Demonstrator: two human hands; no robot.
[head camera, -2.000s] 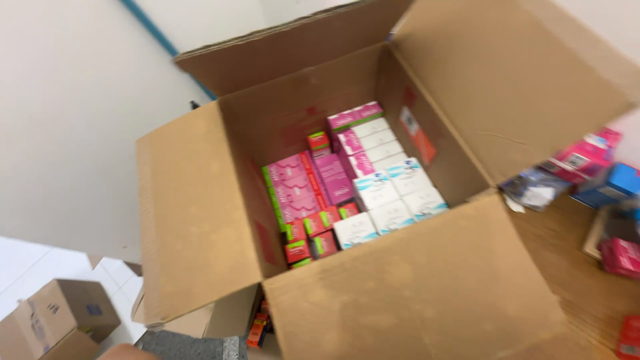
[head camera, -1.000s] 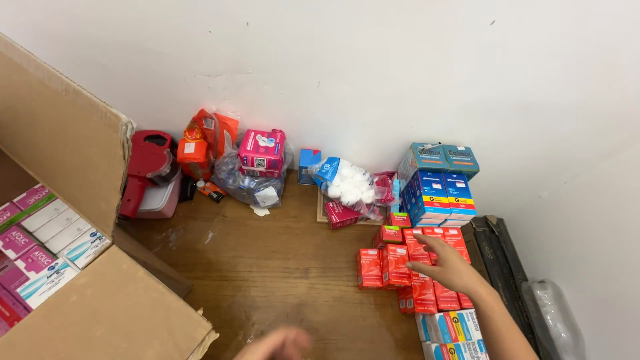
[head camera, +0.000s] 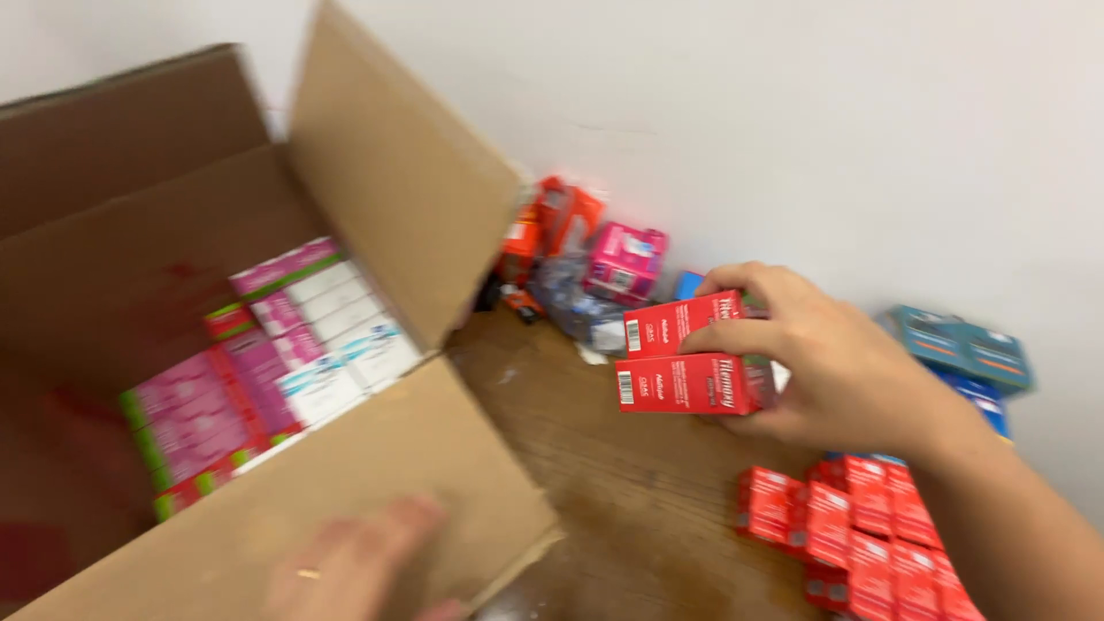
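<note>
My right hand (head camera: 785, 354) grips two red cartons (head camera: 677, 384), one beside the other, above the wooden table (head camera: 638, 492). At the lower left, my left hand (head camera: 362, 561), blurred and wearing a ring, is over the near flap of a large open cardboard box (head camera: 397, 164); whether it touches the flap I cannot tell. Inside the box, pink and purple cartons (head camera: 190, 410) and white cartons with blue print (head camera: 349, 371) stand packed in rows.
Several red cartons (head camera: 871, 526) are grouped at the lower right. Teal boxes (head camera: 962, 345) sit atop blue ones behind my right arm. Along the white wall are a pink package (head camera: 627, 259), a clear plastic bag (head camera: 569, 289) and orange packages (head camera: 561, 216).
My right hand has moved left from the red cartons and now holds two of them. The view has swung back toward the cardboard box, where my left hand is now over a flap.
</note>
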